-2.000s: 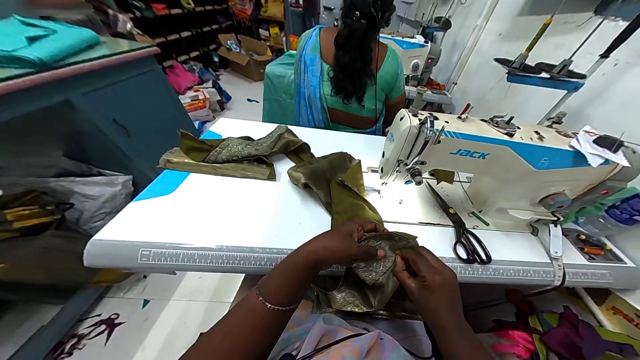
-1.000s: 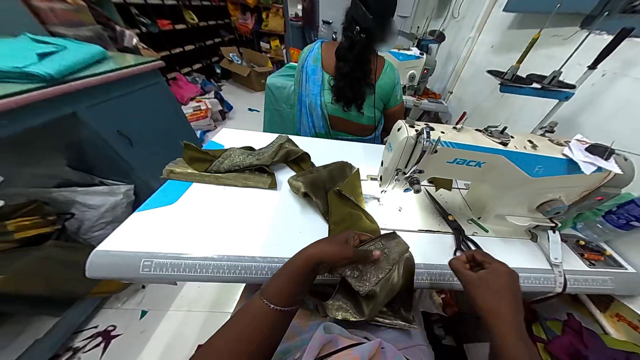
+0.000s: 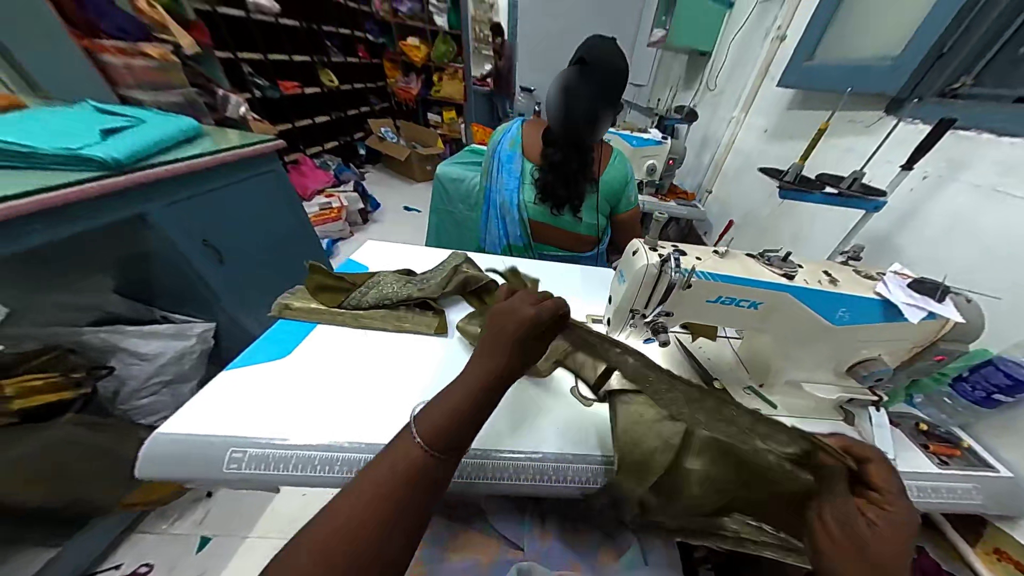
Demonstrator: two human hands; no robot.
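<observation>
Olive-green fabric (image 3: pixel 704 448) with a brocade-like part stretches between my two hands, over the white sewing table (image 3: pixel 360 384) and its front edge. My left hand (image 3: pixel 524 332) grips one part above the table's middle. My right hand (image 3: pixel 860 500) holds the other end at the lower right, beyond the table's front edge. More of the fabric (image 3: pixel 384 290) lies folded on the left of the table. The Jack sewing machine (image 3: pixel 768 320) stands at the right, with a small olive scrap near its needle. Scissors (image 3: pixel 698 364) lie beside the machine, mostly hidden behind the fabric.
A measuring scale (image 3: pixel 336 462) runs along the front edge. A person (image 3: pixel 560 176) sits with their back to me beyond the table. Thread stands (image 3: pixel 832 188) rise behind the machine. Turquoise cloth (image 3: pixel 96 136) lies on the left counter; a cardboard box (image 3: pixel 406 150) is on the floor.
My left hand has moved up over the table, and my right hand has moved from beside the scissors to the fabric's end. The fabric, bunched at the front edge before, is now stretched out between them.
</observation>
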